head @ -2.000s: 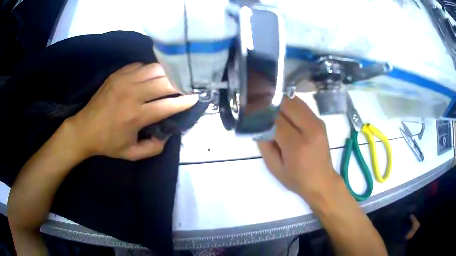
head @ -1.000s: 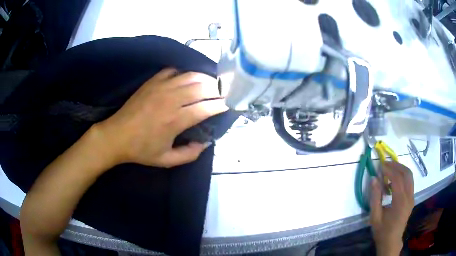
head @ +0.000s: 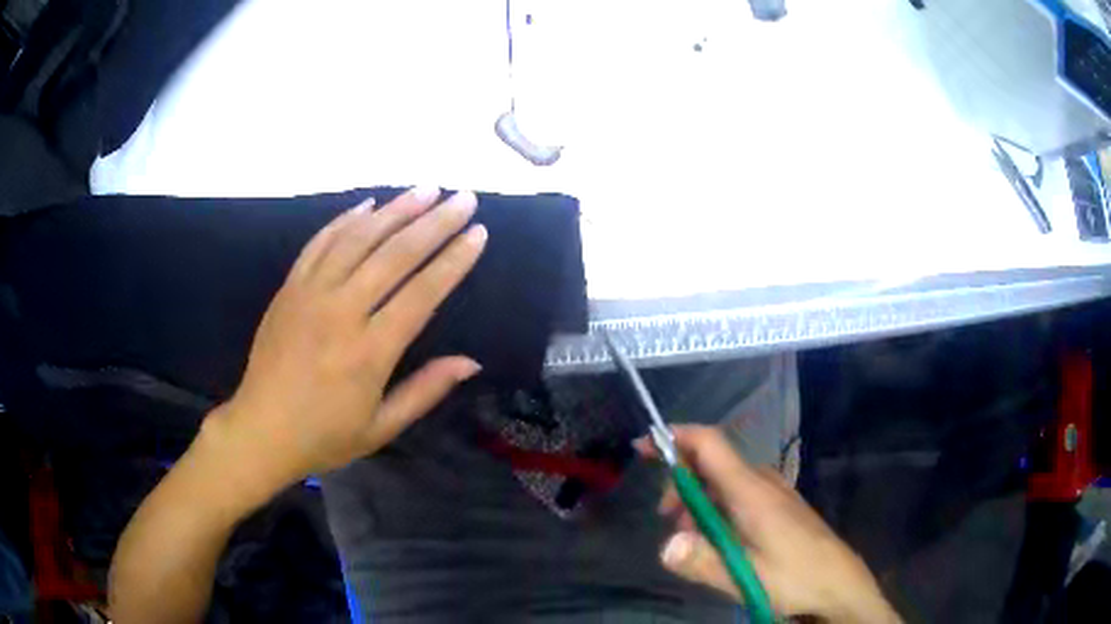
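Black fabric (head: 512, 262) lies over the table's front edge at the left, with its right end near the centre. My left hand (head: 359, 329) lies flat on top of it, fingers slightly apart, pressing it down. My right hand (head: 755, 530) holds the scissors (head: 710, 518) at the lower centre right. Their silver blades point up and left toward the ruler strip, close to the fabric's right end but apart from it. The green handle loop shows; the yellow one is hidden.
A ruler strip (head: 755, 327) runs along the front edge of the white table (head: 755, 195). A small silver tool (head: 1023, 183) lies at the right. Part of a white machine body (head: 975, 61) is at the upper right. Grey-trousered legs (head: 451, 536) are below.
The view has shifted and the sewing head is out of the picture. The fabric now lies at the table's front edge under my left hand. My right hand has lifted the scissors from the table.
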